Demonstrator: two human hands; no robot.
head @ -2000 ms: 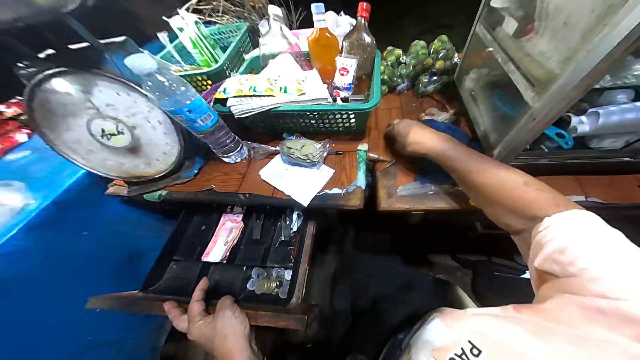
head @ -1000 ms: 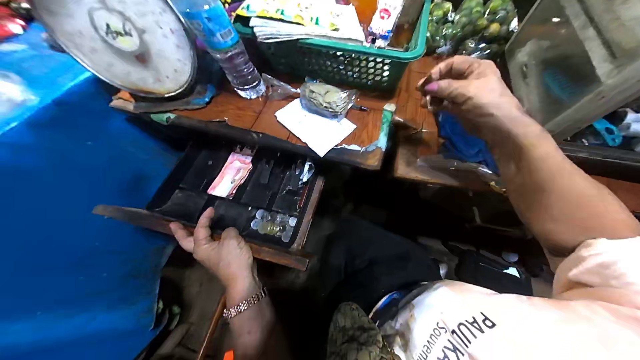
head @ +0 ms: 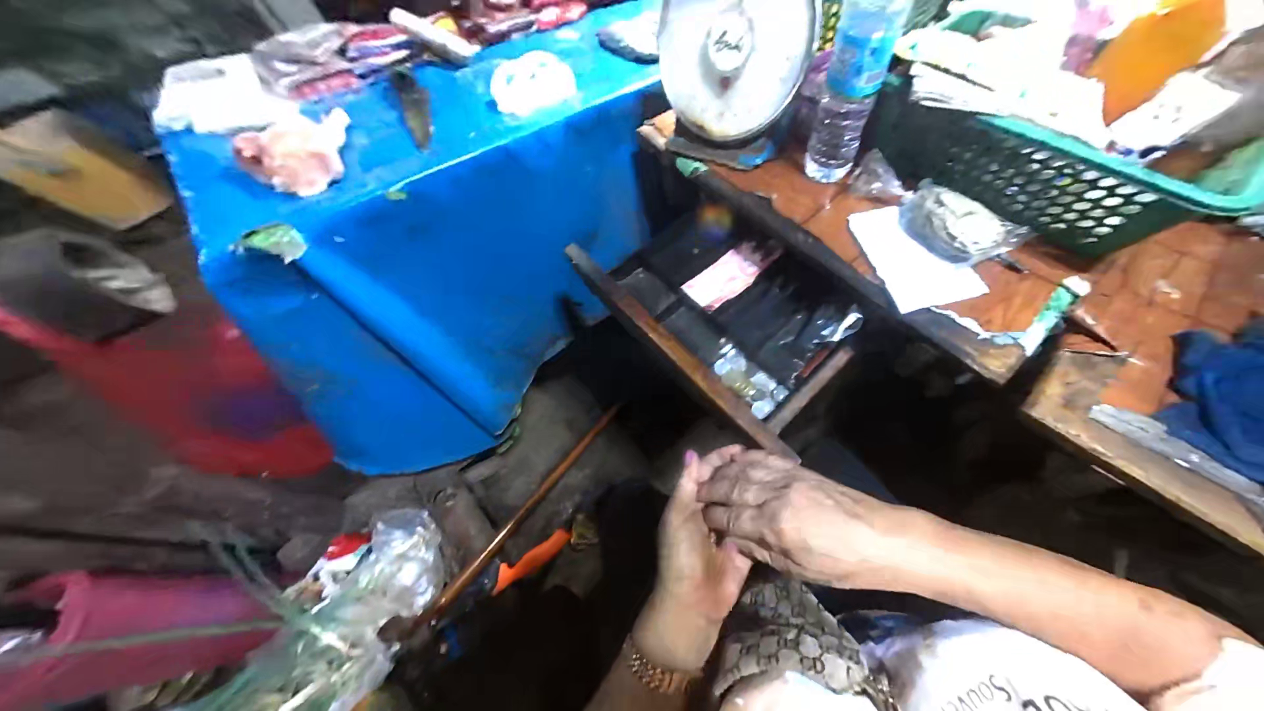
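My left hand (head: 696, 553), with a bracelet at the wrist, is held palm up in front of the drawer. Over its palm and fingers lies my right hand (head: 790, 513), fingers bent; whether anything is between them is hidden. Just beyond them an open wooden drawer (head: 681, 351) juts from under the table. In its dark compartments lie a pinkish banknote (head: 729, 276) and a group of coins (head: 748, 377). On the table above rest a white paper (head: 913, 267) and a clear plastic bag of coins (head: 958, 225).
A dial scale (head: 736, 59), a plastic bottle (head: 844, 109) and a green plastic basket (head: 1076, 188) stand on the wooden table. To the left is a blue-covered table (head: 415, 257) with raw meat (head: 293, 153) and a knife (head: 413, 107). A wooden stick (head: 533, 499) leans below.
My left hand has let go of the drawer front. My right hand has come from above the tabletop down to my left hand. The view has swung left.
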